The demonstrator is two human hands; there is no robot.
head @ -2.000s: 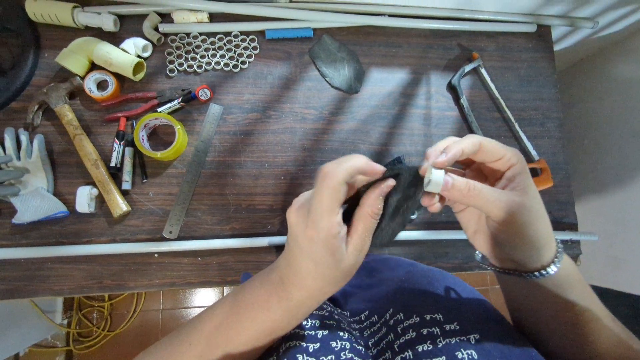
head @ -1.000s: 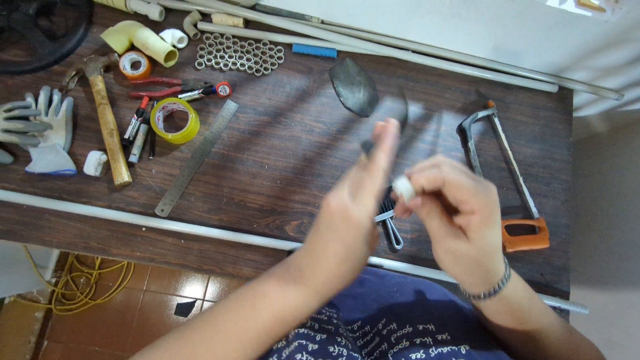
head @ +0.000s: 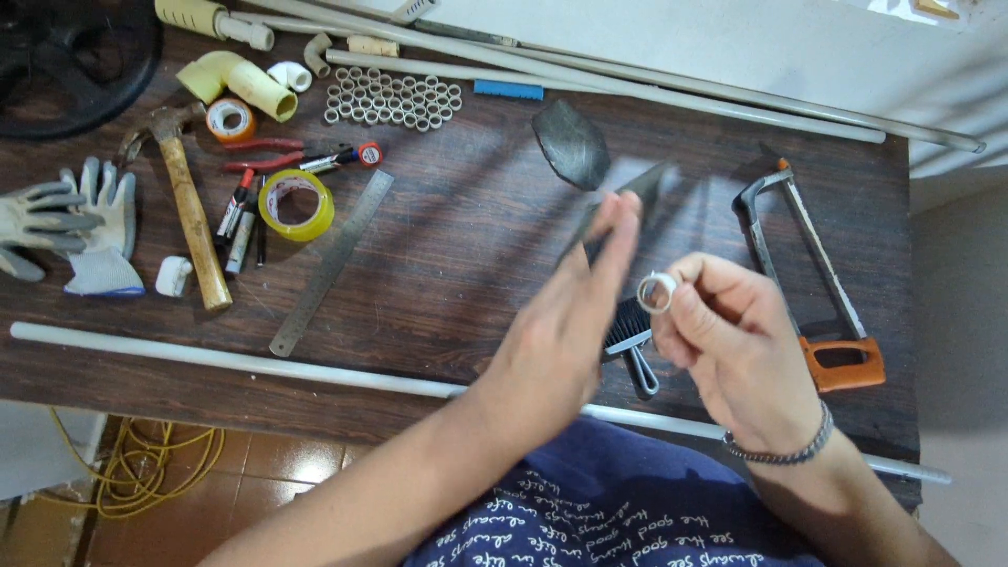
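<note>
Between the thumb and fingers of my right hand [head: 728,339] is a short white plastic pipe ring [head: 656,293], its opening turned toward the camera. My left hand [head: 563,315], blurred, is raised beside it with a thin dark sheet, perhaps sandpaper [head: 644,189], held at its fingers. A black brush [head: 628,331] with a grey looped handle lies on the table below and between the hands. Beyond the left hand lies a dark, curved flat piece [head: 571,144]. Many similar cut rings [head: 394,98] stand grouped at the back of the table.
A hacksaw [head: 843,364] lies at the right. A long white pipe [head: 236,360] runs along the front edge. Further left are a steel ruler [head: 331,264], yellow tape [head: 296,205], a hammer [head: 193,213], markers, pliers and work gloves [head: 102,220]. Pipes [head: 614,75] lie along the back.
My left hand and the dark sheet have moved away from the lower position near my body, uncovering the brush. The ring stays in my right hand. The view has shifted.
</note>
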